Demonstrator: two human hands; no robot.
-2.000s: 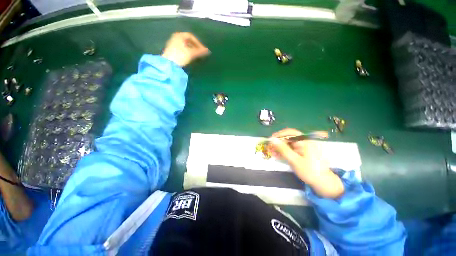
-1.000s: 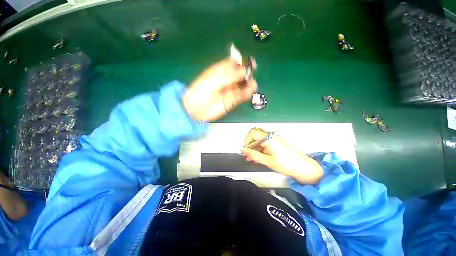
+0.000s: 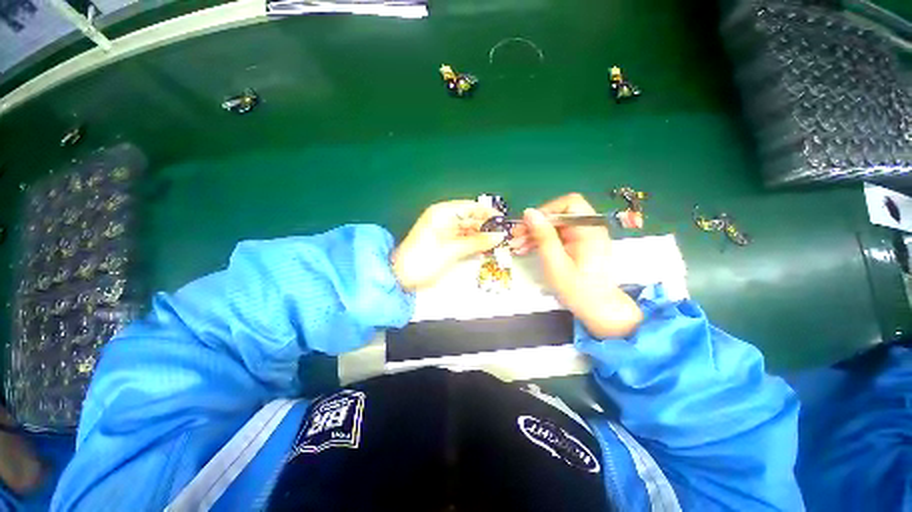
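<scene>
My left hand holds a small dark round module in its fingertips above the upper edge of the white pad. My right hand holds slim tweezers, with their tip at the module. A pile of small gold parts lies on the pad just below the fingertips. Another module with a white patch lies on the green surface just beyond my left fingertips. The fingers partly hide the held module.
Loose modules lie on the green surface at the back and right. A clear blister tray is at left; stacked trays are at right. Papers lie on the far rail. Another person's arm shows at lower left.
My left hand has come back from the far side with a module and now meets my right hand over the pad. My right hand has lifted from the gold parts to the module.
</scene>
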